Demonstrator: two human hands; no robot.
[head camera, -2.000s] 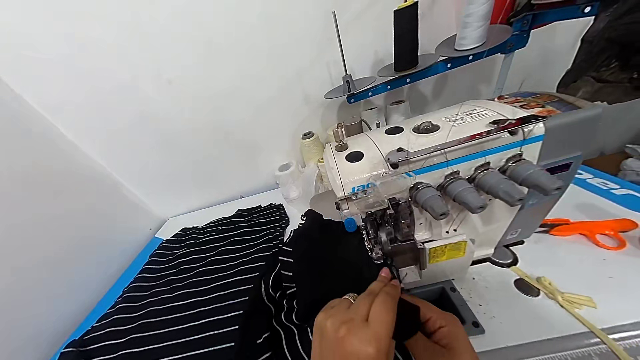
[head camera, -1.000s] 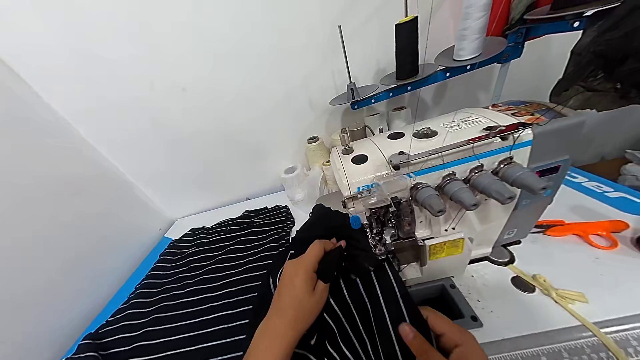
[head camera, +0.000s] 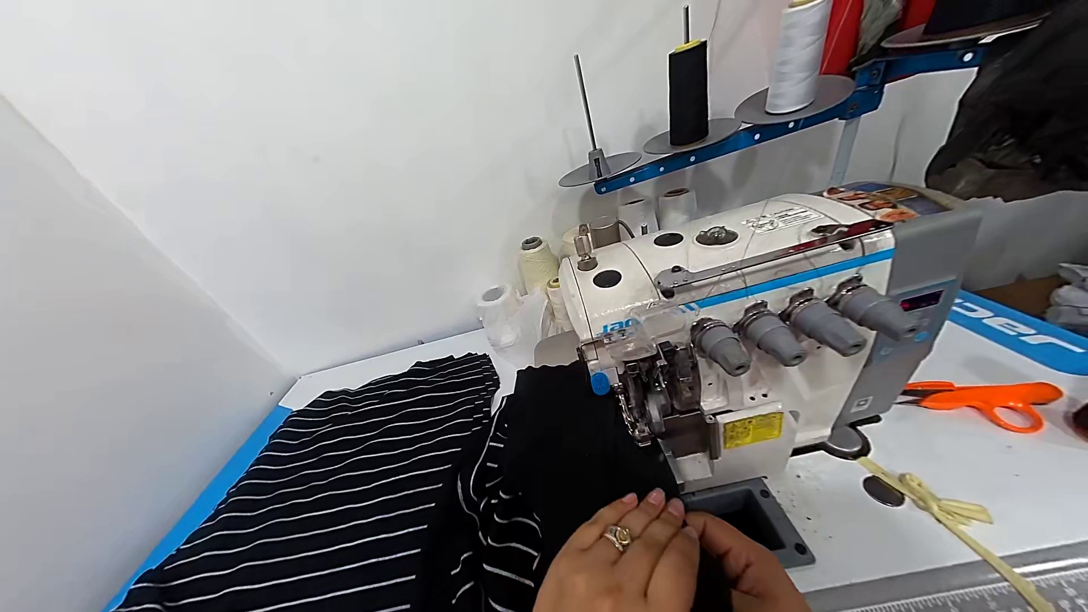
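Observation:
My left hand (head camera: 625, 557), with a ring on one finger, lies on black fabric (head camera: 565, 442) in front of the overlock sewing machine (head camera: 765, 297). Beside it on the right, my right hand (head camera: 744, 561) has the fabric's edge between thumb and fingers. The fingertips of both hands nearly meet below the presser foot area (head camera: 659, 399). The fabric runs up along the machine's left side. Black fabric with white stripes (head camera: 348, 476) spreads over the table to the left. What lies under my left palm is hidden.
Orange-handled scissors (head camera: 994, 399) and a knotted yellow strip (head camera: 943, 506) lie right of the machine. Behind stand thread cones (head camera: 535, 263) and a blue thread stand (head camera: 739, 144) with black and white spools. A grey recessed tray (head camera: 756, 518) is beside my right hand.
My left hand has come down and right from the upper part of the fabric to beside my right hand. The striped part between my hands a second ago is now covered by plain black fabric.

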